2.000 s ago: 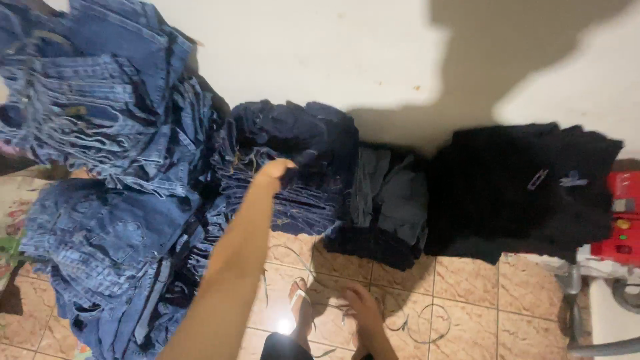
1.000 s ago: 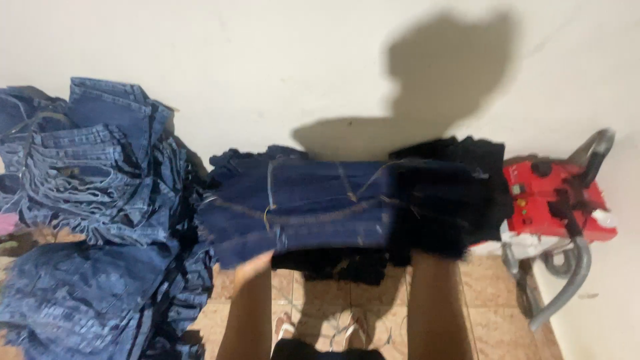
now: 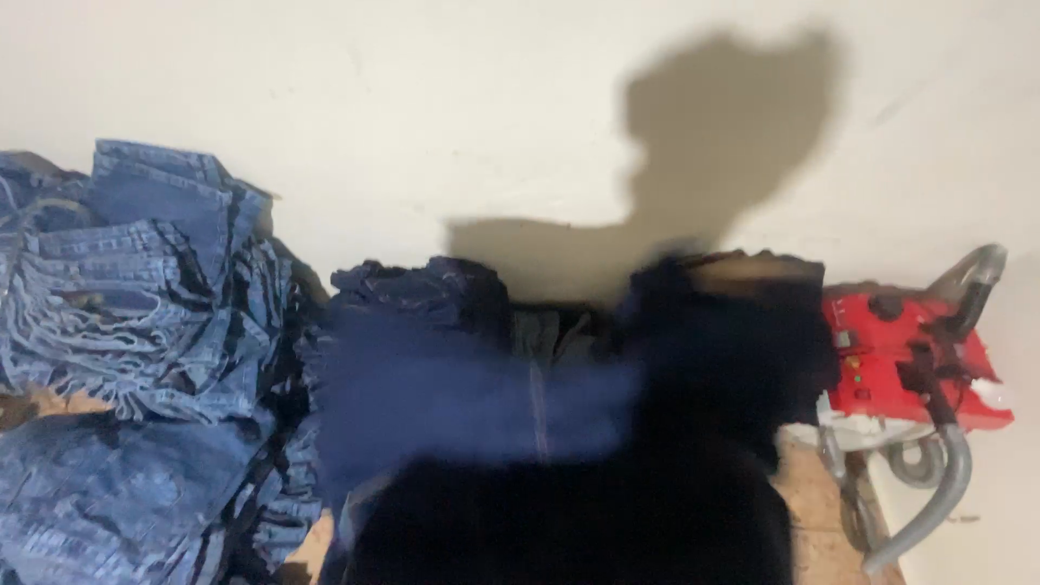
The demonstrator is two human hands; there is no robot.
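Blurred by motion, a dark blue denim piece (image 3: 479, 406) spans the middle of the view, with a black cloth (image 3: 569, 520) below it. My left hand does not show; the cloth may hide it. At the top edge of the black fabric (image 3: 731, 341) on the right is a tan blur that may be my right hand (image 3: 756, 273); its fingers cannot be made out. Behind the blue piece show a stack of dark denim (image 3: 414, 284) and some dark grey-green cloth (image 3: 552, 331).
Piles of blue denim pieces with frayed edges (image 3: 106, 325) stand at the left, with more folded denim (image 3: 106, 496) below. A red machine (image 3: 894, 357) with grey hoses (image 3: 951, 496) is at the right. Behind is a pale wall (image 3: 325, 97); floor tiles (image 3: 829, 520) show below.
The dark blue piece was stretched out between both hands one second ago; now both forearms are out of sight. Black cloth now fills the lower middle. Two seconds ago one hand touched the dark denim stack.
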